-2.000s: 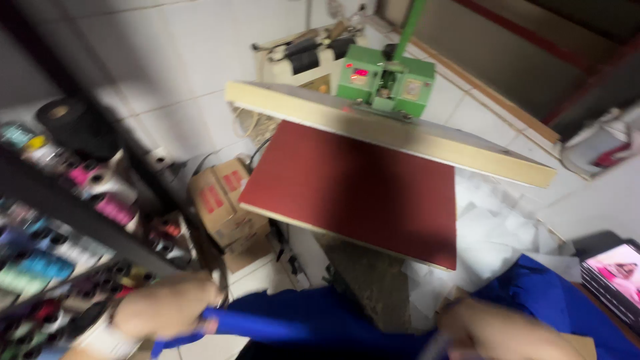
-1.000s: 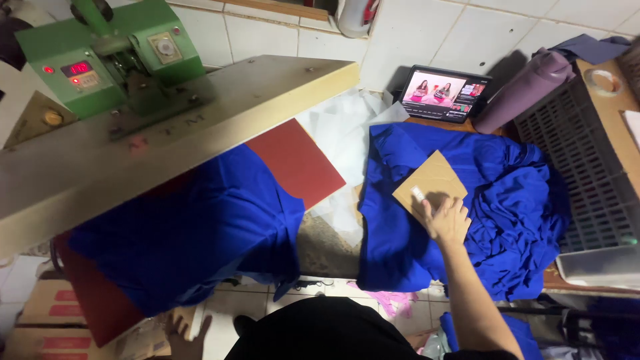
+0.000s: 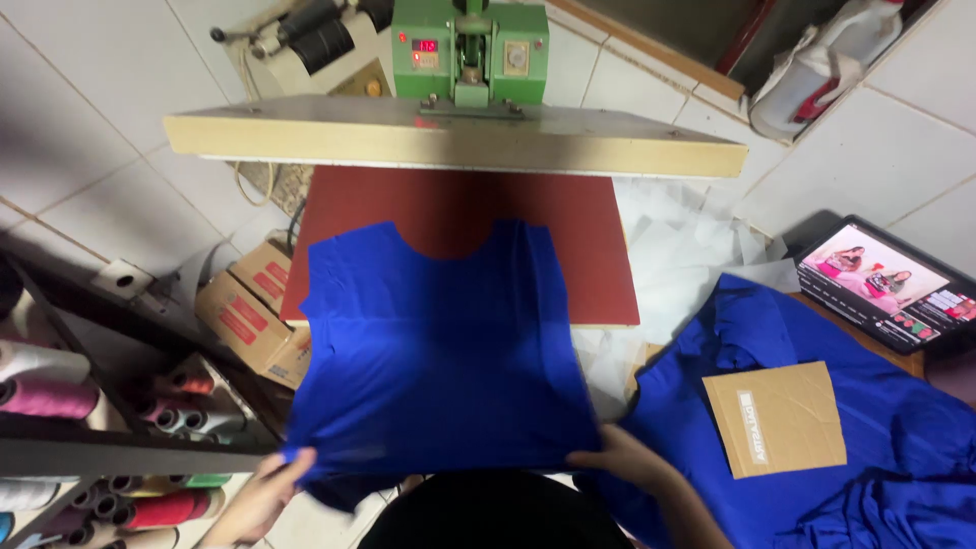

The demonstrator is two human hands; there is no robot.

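Note:
A blue fabric garment piece (image 3: 450, 343) with a curved neckline lies partly on the red lower platen (image 3: 473, 206) of a heat press, its near end held out past the platen's front edge. My left hand (image 3: 267, 492) pinches its lower left corner, and my right hand (image 3: 629, 457) grips its lower right edge. Above the platen's back part hangs the raised upper platen (image 3: 457, 149), below the green press head (image 3: 470, 53) with a lit red display. To the right, a cardboard square (image 3: 785, 419) with a small printed label rests on a pile of blue fabric (image 3: 747, 320).
Thread cones (image 3: 57, 393) fill a rack at the left, beside cardboard boxes (image 3: 248, 309). White sheets (image 3: 671, 252) lie right of the press. A tablet (image 3: 884, 282) showing a video stands at the right. A plastic jug (image 3: 823, 76) sits at the upper right.
One second ago my right hand was at the cardboard square; now it holds the blue piece's edge. The piece, bunched on the platen before, is spread flatter. The view has swung left.

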